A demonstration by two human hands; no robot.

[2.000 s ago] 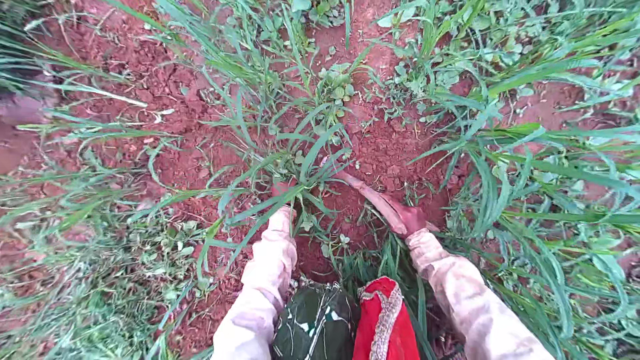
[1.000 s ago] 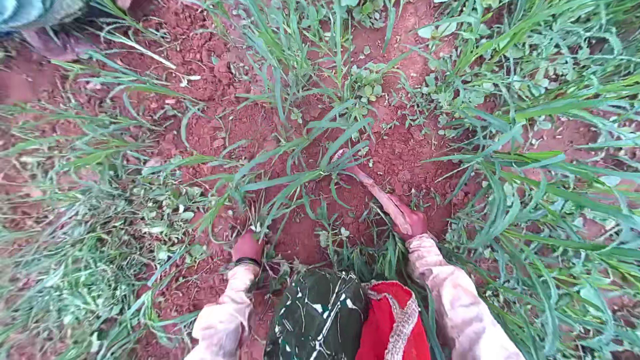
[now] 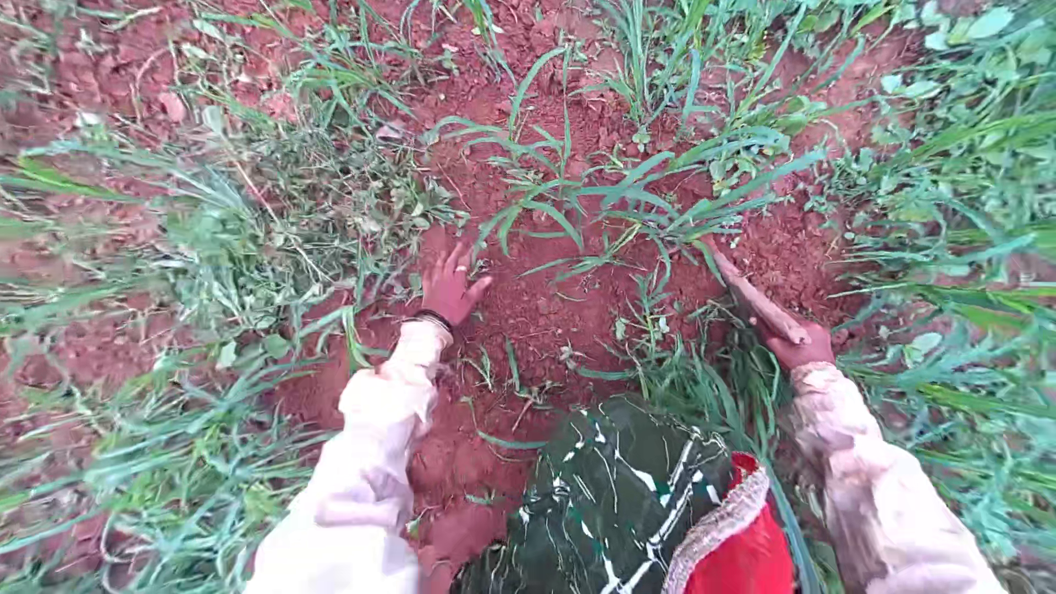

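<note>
My left hand [image 3: 450, 286], with a ring and dark bangles, is spread palm down over the red soil, at the right edge of a heap of loose green weeds [image 3: 322, 194]. It appears to hold nothing. At the right, my right hand [image 3: 804, 342] grips a wooden handle [image 3: 759, 299] that slants up and left. The handle's far end is hidden among the blades of a grass clump [image 3: 660, 219], so the tool's head cannot be made out. Between the hands lies bare red soil [image 3: 553, 322] with small scattered seedlings.
Dark green patterned cloth [image 3: 610, 495] and red cloth with a silvery border [image 3: 742, 536] cover my lap at the bottom. Tall grass [image 3: 973, 305] stands along the right side. More grass [image 3: 181, 462] grows at the lower left, and small clumps rise at the top.
My left hand was at the grass clump between the hands, then moved left and down; now it lies spread beside the weed heap. My right hand still holds the handle. The view has shifted left.
</note>
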